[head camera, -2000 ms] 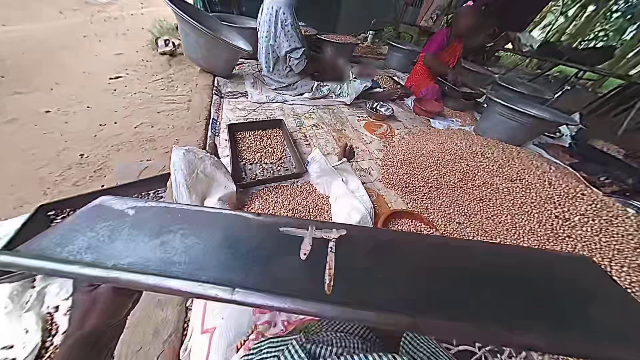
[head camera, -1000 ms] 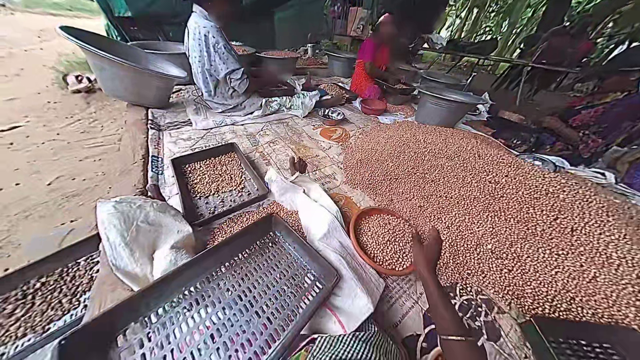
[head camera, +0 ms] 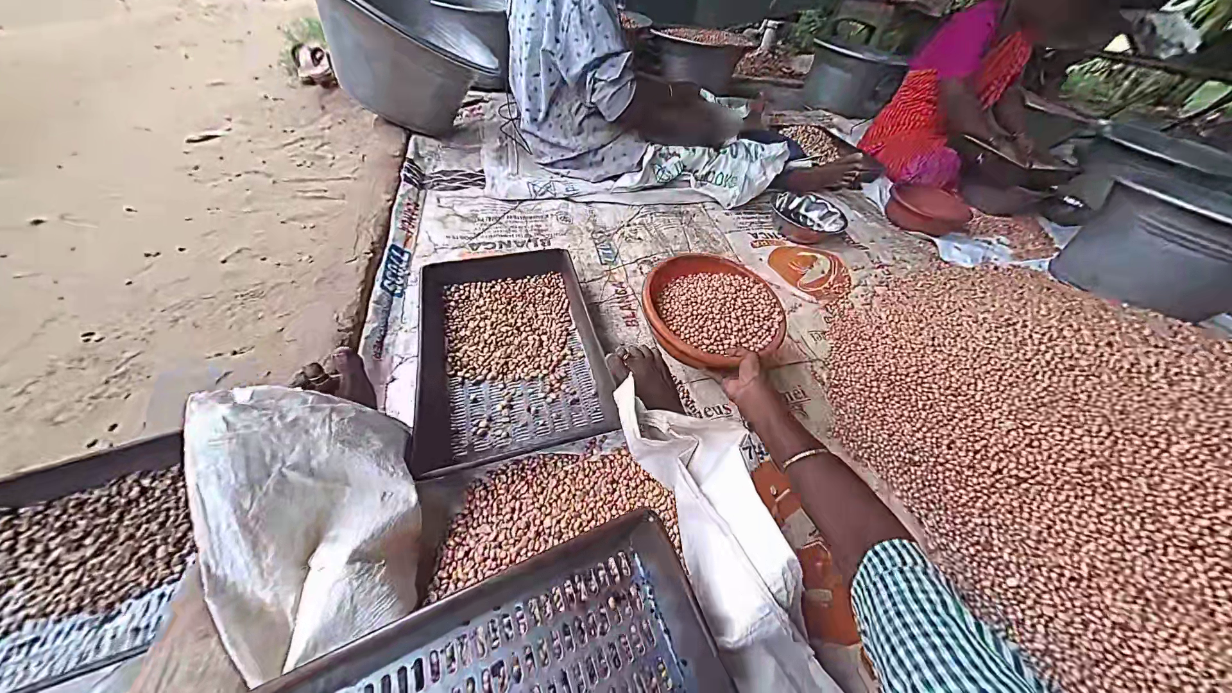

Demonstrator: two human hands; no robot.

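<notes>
My right hand (head camera: 753,383) grips the near rim of a round orange-brown bowl (head camera: 656,322) filled with small pinkish-tan nuts or beans. My left hand does not show. To the left of the bowl lies a dark slotted tray (head camera: 433,385) partly covered with lighter nuts or beans. A second slotted tray (head camera: 577,616) is tilted across the bottom of the view, with slots showing. Between the two trays is a small pile of nuts or beans (head camera: 549,510). White woven sacks (head camera: 303,520) cover my legs.
A large heap of nuts or beans (head camera: 1039,433) spreads over the printed sheet at right. Another loaded tray (head camera: 87,462) lies at far left. Two people (head camera: 568,87) sit ahead beside metal tubs (head camera: 404,77). A small metal-rimmed bowl (head camera: 808,217) stands beyond the orange-brown bowl.
The bowl has moved forward from beside the sack and the heap to the far tray's right side. My right hand, beside the bowl a second ago, is on its rim. The near tray was raised broadside earlier.
</notes>
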